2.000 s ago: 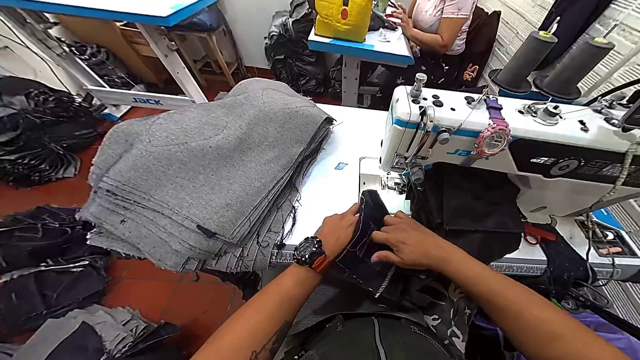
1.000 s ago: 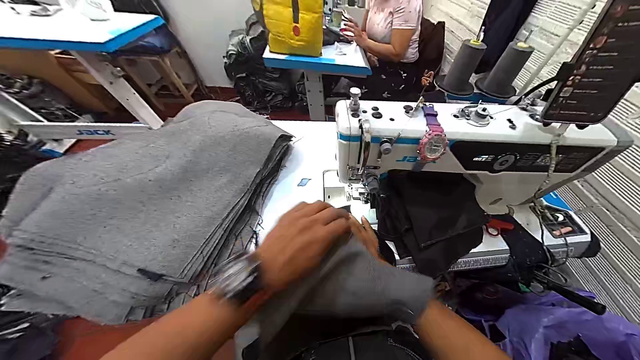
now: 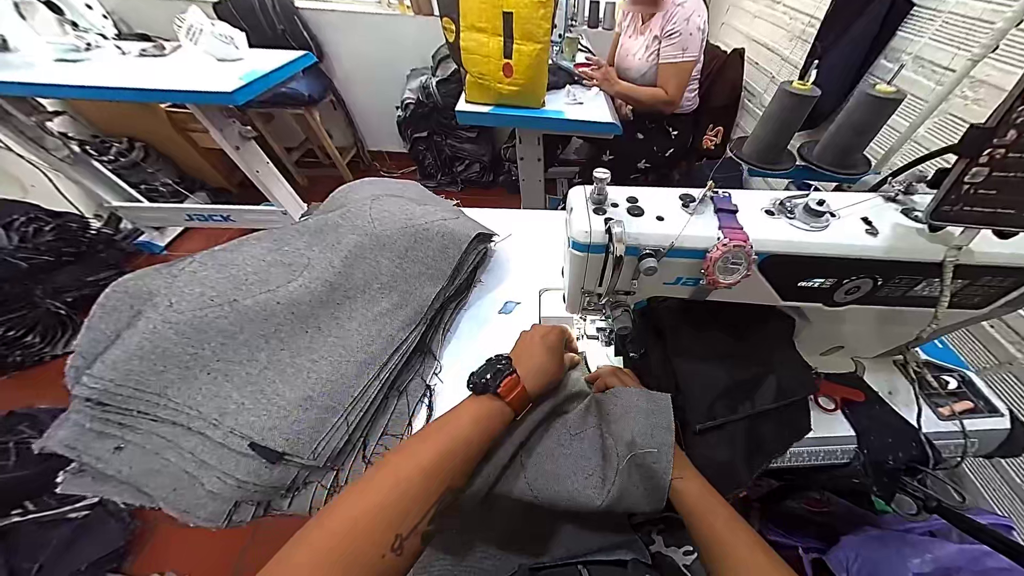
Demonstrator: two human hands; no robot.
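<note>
A grey denim piece hangs from the sewing machine's bed over my lap. My left hand, with a black and orange watch on its wrist, grips its upper edge just before the presser foot. Close by on the right, my right hand holds the same edge, its palm and wrist hidden under the cloth. The white Jack sewing machine stands over the work. Left of it lies a thick stack of grey denim pieces. Black cloth pieces lie under the machine's arm.
A pink and purple watch hangs on the machine. Red-handled snips lie at the right. Two dark thread cones stand behind. A person sits at a farther table with a yellow bag. Dark cloth bundles are at the left.
The small dark piece held two seconds ago is out of my hands; a grey piece is in them. Since one second ago, my left hand has drawn back from over my right.
</note>
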